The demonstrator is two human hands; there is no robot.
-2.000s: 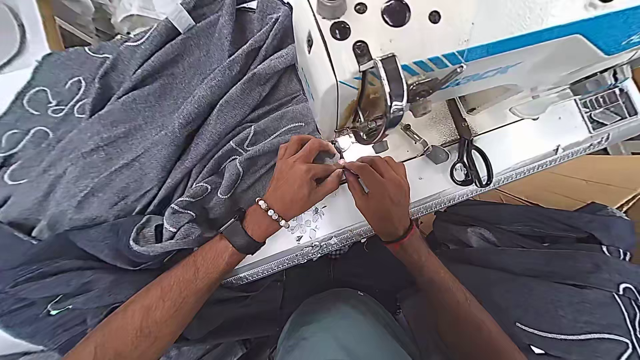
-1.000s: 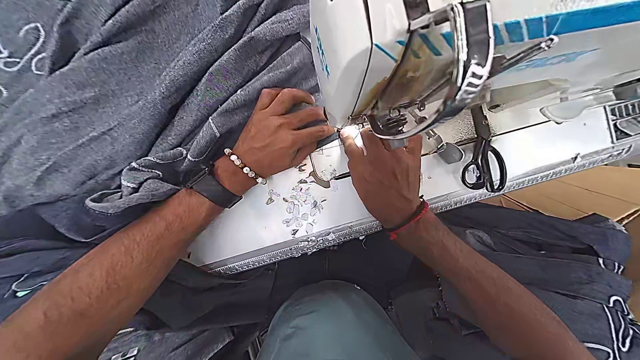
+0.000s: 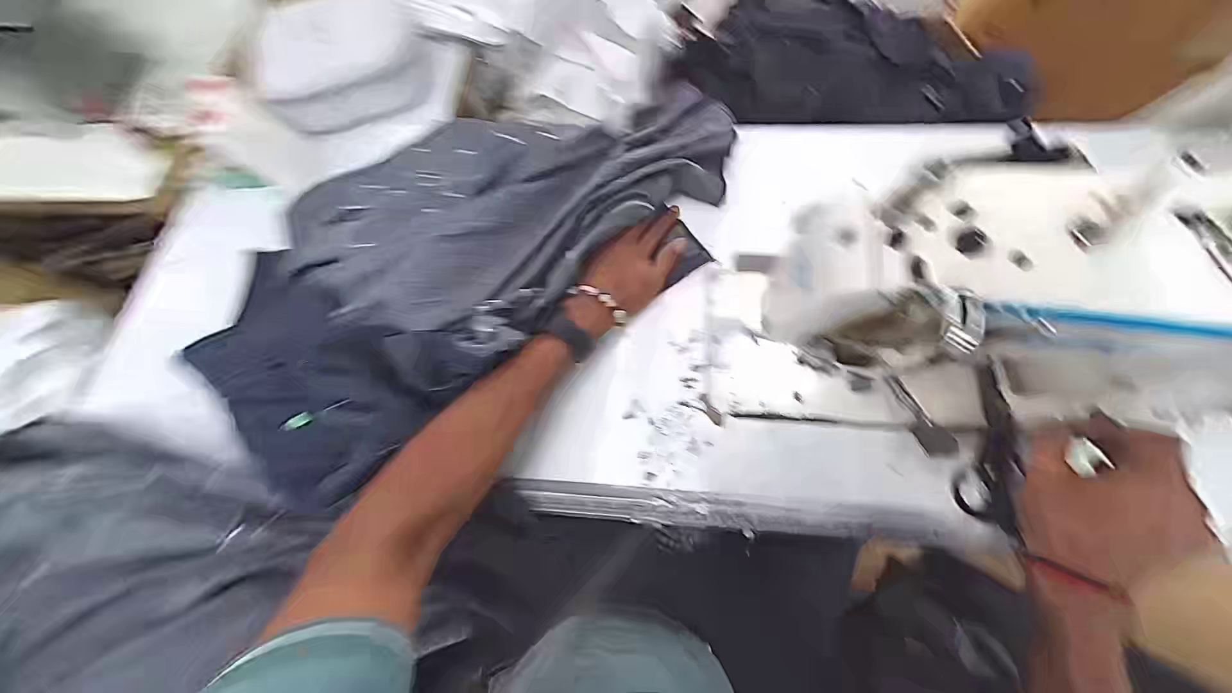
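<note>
My left hand, fingers spread, lies on the right edge of a bunched dark grey garment with pale stitched lines. The sewing machine, white with a blue stripe, stands to the right of that hand; its needle area is blurred. My right hand is at the right, beside black-handled scissors near the table's front edge. Blur hides whether its fingers touch or hold them. A small pale thing shows at that hand; what it is cannot be told.
Small scraps are scattered on the white table left of the machine. Dark cloth lies behind the table, next to a brown board. More grey cloth hangs at the lower left. White pieces are heaped behind the garment.
Both hands have left the needle area and moved apart: the left onto the garment on the left, the right over to the scissors. The view has swung widely and is blurred.
</note>
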